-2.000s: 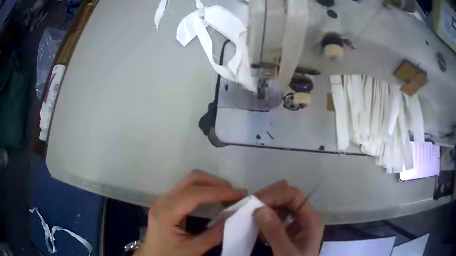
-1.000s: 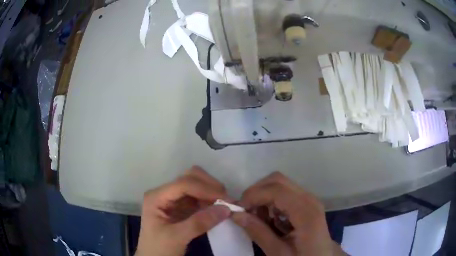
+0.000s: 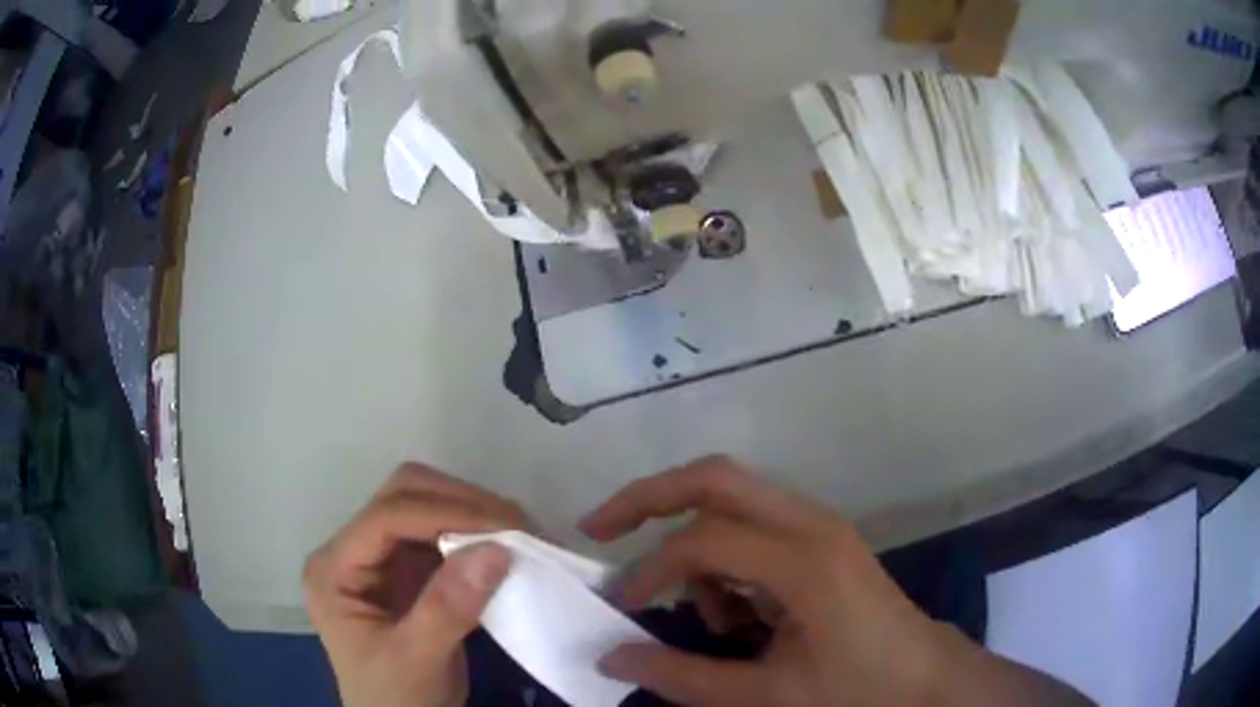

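Observation:
A white fabric piece (image 3: 560, 622), folded at its upper end, is in front of the table's near edge. My left hand (image 3: 415, 587) pinches its upper left end between thumb and fingers. My right hand (image 3: 753, 587) is at its right side, with the thumb at its lower right edge and the fingers bent above it. I cannot tell whether the right hand holds anything else. The sewing machine head (image 3: 518, 83) stands over the needle plate (image 3: 587, 283), and a white band (image 3: 463, 173) loops at its left.
A fanned bundle of white strips (image 3: 967, 194) lies right of the needle. Brown blocks (image 3: 967, 31) are behind it. A lit screen (image 3: 1175, 256) is at the right. A round metal part (image 3: 720, 234) is beside the foot. White sheets (image 3: 1099, 601) are below the table at right.
My hands have moved apart at the top of the white piece. The right fingers have lifted off its upper end, and the piece now slants down to the right. The view has shifted and turned.

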